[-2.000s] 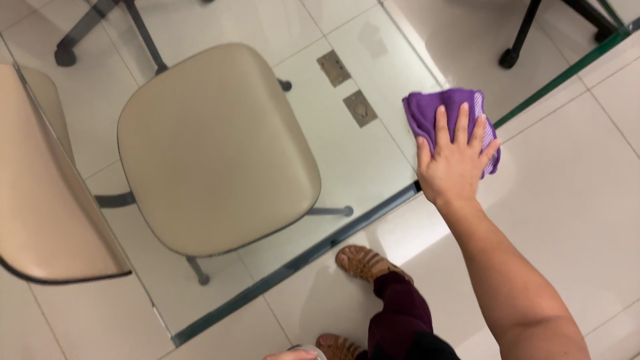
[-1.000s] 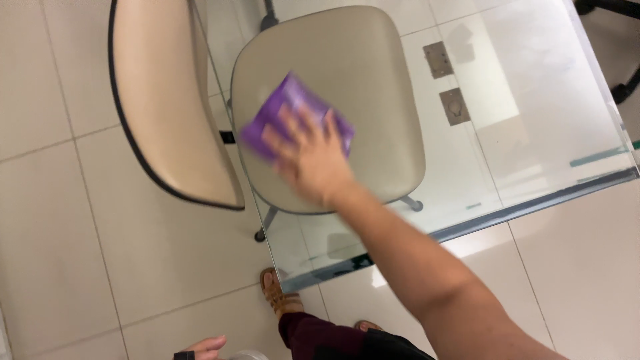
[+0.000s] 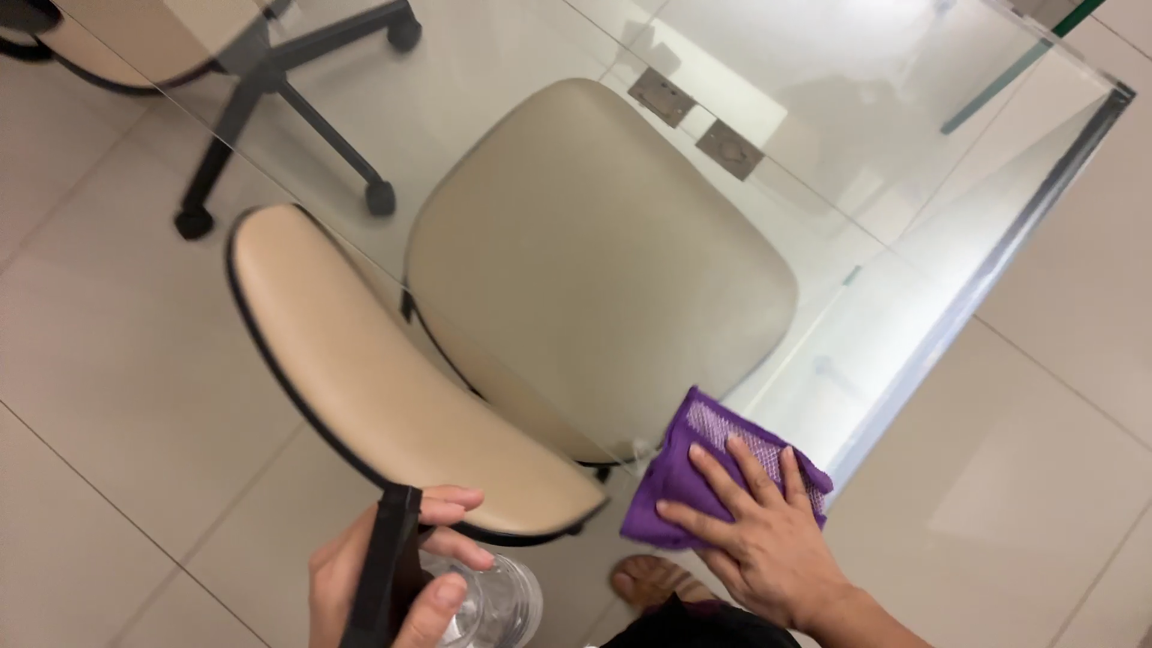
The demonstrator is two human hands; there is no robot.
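Note:
My right hand (image 3: 765, 531) lies with spread fingers on a folded purple cloth (image 3: 661, 499) with a pale mesh-like patch. The cloth is at the near corner of a glass tabletop (image 3: 909, 360), over the edge of the chair seat seen through the glass. At the bottom, my left hand (image 3: 432, 558) curls around a black part (image 3: 382, 567) beside a clear plastic bottle (image 3: 513, 598). It appears to hold this bottle; how the black part joins it is hidden.
Under the glass is a beige chair seat (image 3: 594, 270); its backrest (image 3: 387, 387) stands outside the glass edge. Another chair's black wheeled base (image 3: 265, 72) is at the upper left. Two metal floor plates (image 3: 661, 96) show through the glass. A sandaled foot (image 3: 661, 580) is below the cloth.
My right hand has moved the purple cloth from the long glass edge across the area above the seat to the near corner. My left hand has come further into view. The view has turned.

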